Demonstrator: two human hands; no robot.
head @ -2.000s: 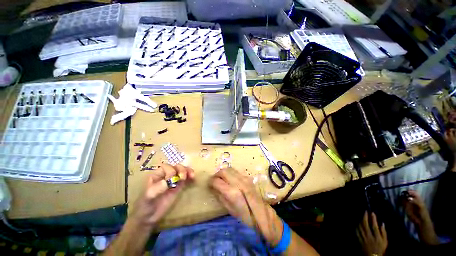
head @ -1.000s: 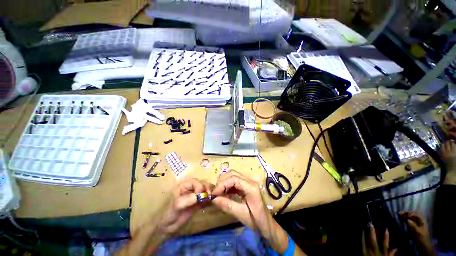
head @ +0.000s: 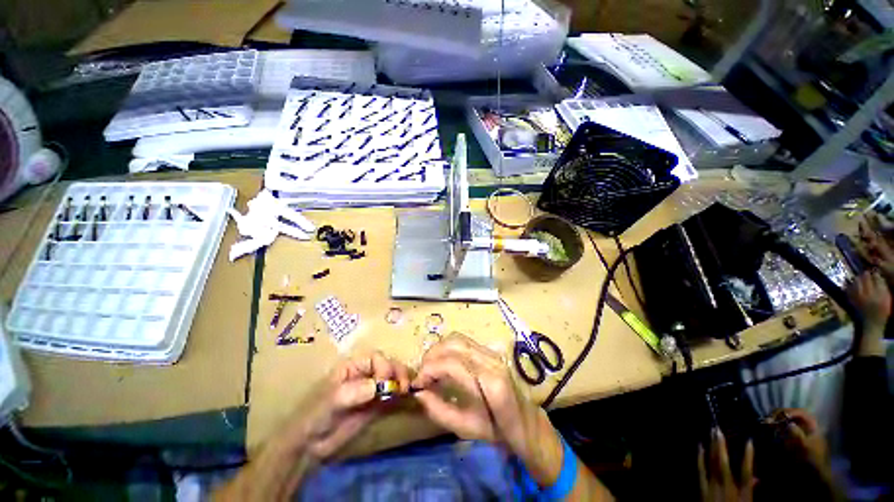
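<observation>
My left hand (head: 355, 397) holds a small electronic assembly (head: 386, 388) between its fingertips, near the board's front edge. The assembly shows a yellow glint and a dark and metallic end. My right hand (head: 469, 387) is beside it on the right, with thumb and finger pinched on a tiny dark end of the piece. The fingers hide most of the assembly. Thin metal rings (head: 434, 321) lie just beyond my hands. A white sheet with a grid of dark squares (head: 337, 319) and a few dark slim parts (head: 286, 310) lie at the left.
Scissors (head: 536, 356), a metal fixture (head: 443, 257) and a round tub (head: 551, 247) are beyond and right. A fan (head: 610, 178) and black soldering station (head: 698, 279) stand further right. Black pieces (head: 339, 241), a white glove (head: 267, 225) and blister trays (head: 118, 270) are left. Other people's hands (head: 727, 469) show right.
Two seconds ago my hands were apart, with the assembly in my left. They came together at the assembly and remain so. The head view has shifted.
</observation>
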